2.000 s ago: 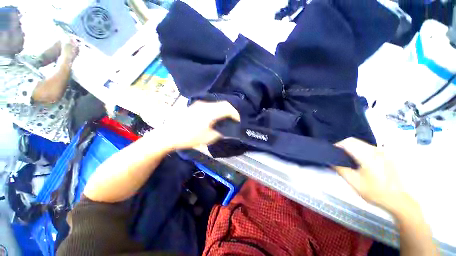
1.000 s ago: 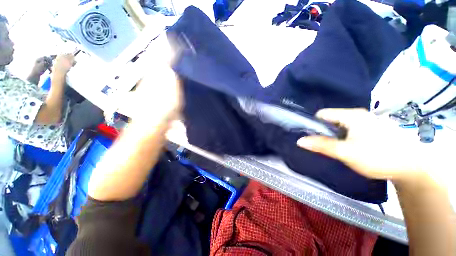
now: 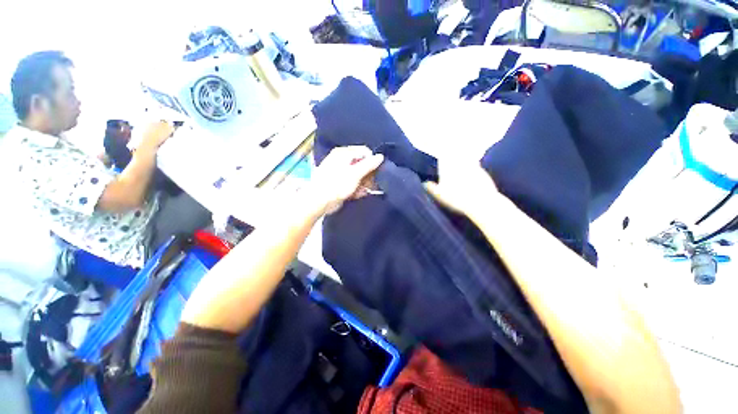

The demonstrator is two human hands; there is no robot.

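Observation:
A dark navy garment (image 3: 388,267) lies over the white table and hangs over its front edge towards my lap. Its waistband (image 3: 453,251) runs slanting from my hands down to the lower right, with a small brand label (image 3: 506,326) near the lower end. My left hand (image 3: 349,176) pinches the upper end of the waistband, with something small and pale at the fingertips. My right hand (image 3: 457,194) is at the garment just right of it, its fingertips partly hidden by the cloth. Two garment legs spread away towards the back.
A white sewing machine head (image 3: 712,154) stands at the right. A blue crate (image 3: 392,364) with dark cloth is below the table edge. Red checked cloth (image 3: 437,388) covers my lap. A person (image 3: 73,178) works at a machine (image 3: 214,97) on the left. Dark items (image 3: 506,81) lie at the back.
The waistband has turned from lying across to slanting down right, and the garment now covers the front edge. Both hands have moved close together near the upper middle. The view has tilted up.

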